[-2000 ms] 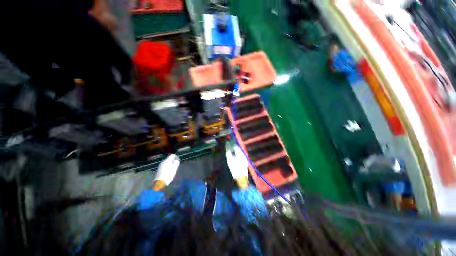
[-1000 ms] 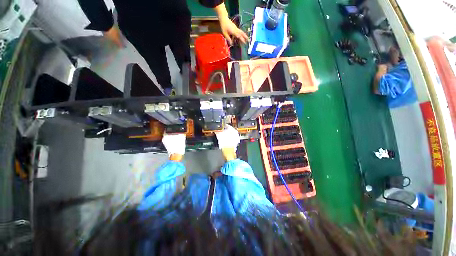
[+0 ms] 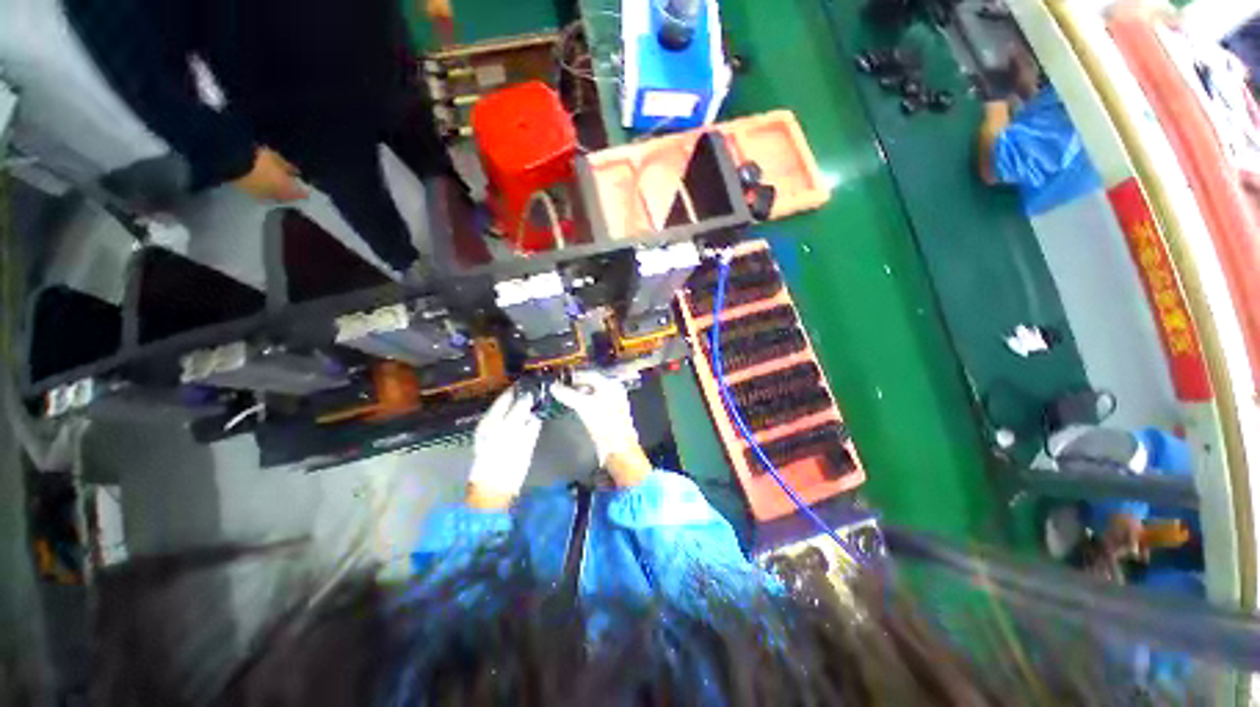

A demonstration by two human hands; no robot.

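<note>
My left hand (image 3: 506,439), in a white glove, is in front of the row of black-framed station fixtures (image 3: 542,319). My right hand (image 3: 601,413), also in a white glove, is close beside it. A small black component (image 3: 549,396) is between the fingertips of both hands, in front of a fixture with a grey block and an orange-brown lower part. The fingers partly hide it. The orange compartment tray (image 3: 808,486) to the right of my hands holds rows of black ribbed-looking parts.
A blue air hose (image 3: 734,421) crosses the tray. Behind the fixtures are a red bucket (image 3: 525,134), another orange bin (image 3: 784,151) with dark parts, and a blue-and-white machine (image 3: 673,71). A dark-clad person (image 3: 297,104) stands at upper left; blue-sleeved workers are at right.
My hands were apart at two fixtures; they have come together around a black component. The view has turned and shifted. The other person's hand is no longer near the bucket.
</note>
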